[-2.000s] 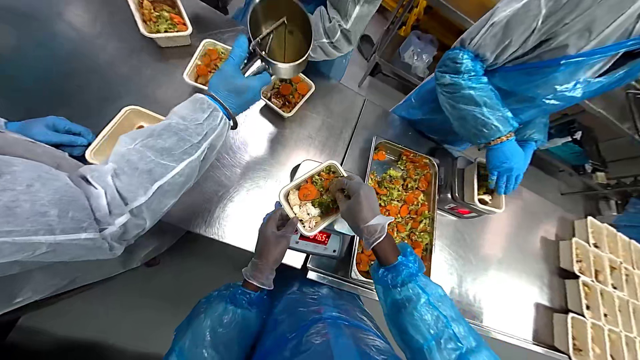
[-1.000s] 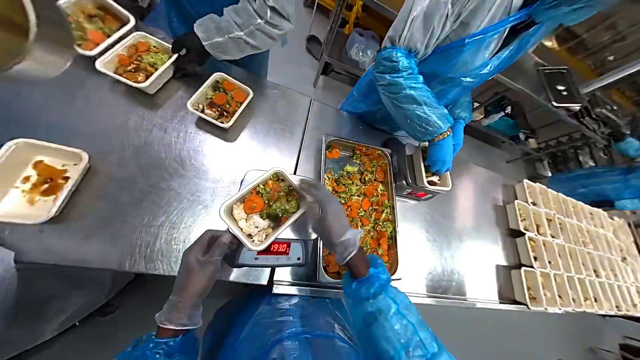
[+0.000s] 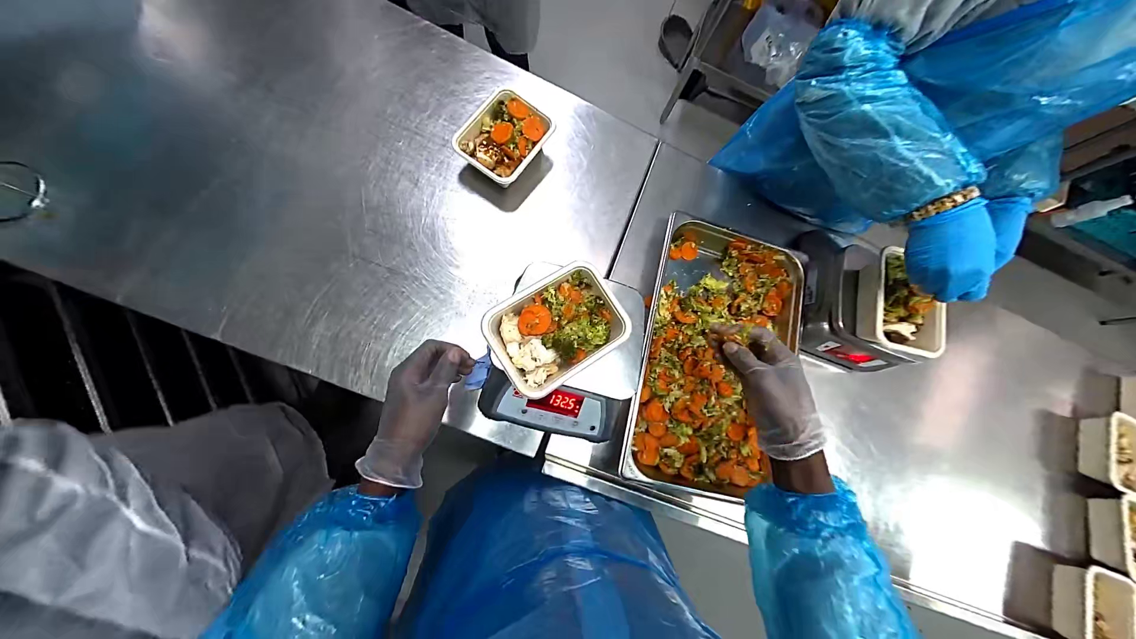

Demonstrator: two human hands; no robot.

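Note:
A food tray (image 3: 557,328) with white chunks, carrot slices and broccoli sits on a digital scale (image 3: 555,410) with a lit red display. My gloved left hand (image 3: 424,390) is just left of that tray, fingers curled near a scrap of blue material, not touching the tray. My gloved right hand (image 3: 770,383) reaches into a steel pan (image 3: 632,444) of chopped carrots and broccoli, its fingertips on the vegetables (image 3: 701,373); whether they pinch any is hard to tell.
Another filled tray (image 3: 503,138) stands up the steel table (image 3: 355,177). Right of the pan, a co-worker's blue-gloved hand (image 3: 950,253) is at a tray (image 3: 930,333) on a second scale (image 3: 843,351). More trays (image 3: 1114,532) line the right edge. A person's sleeve is lower left.
My right hand has moved from the tray on the scale into the vegetable pan. My left hand remains beside the tray. The view has shifted.

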